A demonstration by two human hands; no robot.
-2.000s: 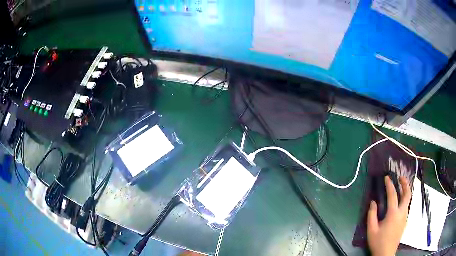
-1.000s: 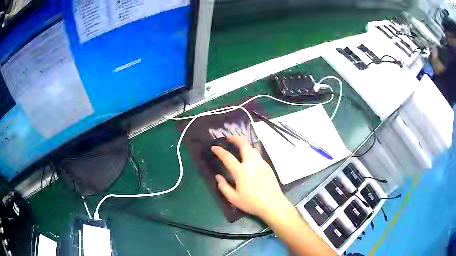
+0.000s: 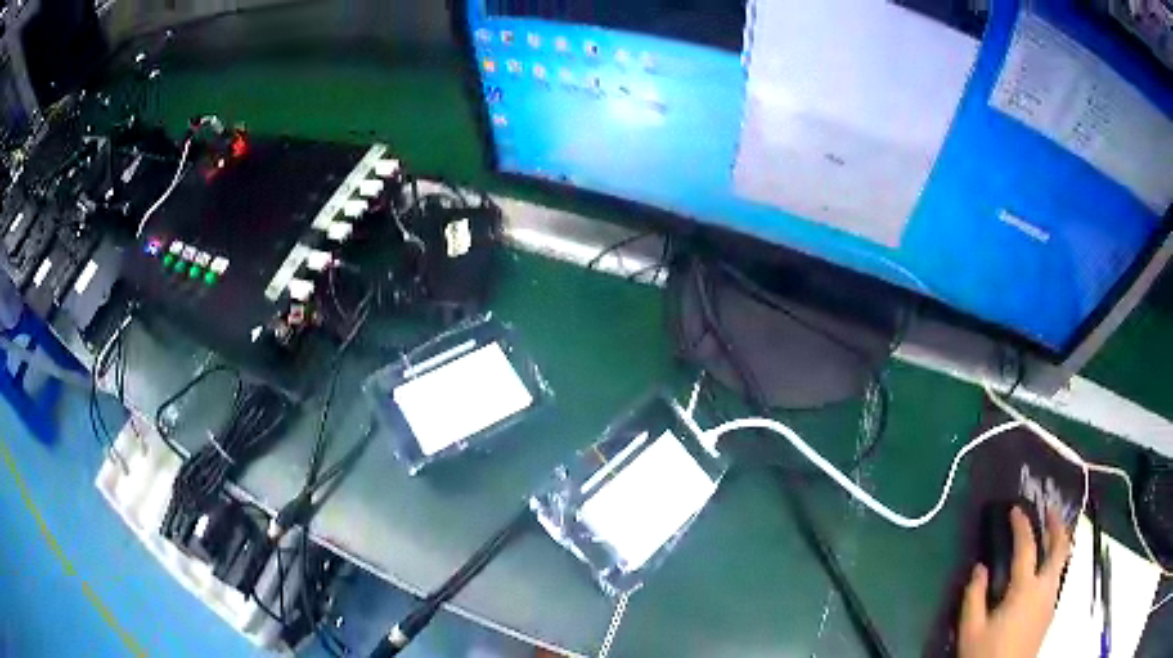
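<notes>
My right hand (image 3: 1019, 594) rests over the black computer mouse (image 3: 997, 546) on the dark mouse pad (image 3: 980, 489) at the right. My left hand is not in view. Two display units with white screens lie flat in clear bags on the green mat: the left unit (image 3: 463, 397) and the right unit (image 3: 647, 503). A white USB cable (image 3: 849, 489) runs from the top of the right unit towards the mouse pad. A thick black cable with a round connector (image 3: 401, 632) runs from the right unit's lower left to the bench edge.
The monitor (image 3: 823, 116) stands at the back on a dark round base (image 3: 772, 334). A black test box (image 3: 232, 231) with green buttons sits at the left. Coiled black cables (image 3: 225, 450) lie at the left bench edge. White paper (image 3: 1132, 604) with a pen lies right of the pad.
The view swung right to a box of small black units, then back left. My right hand stays on the mouse. The two units lie where they were.
</notes>
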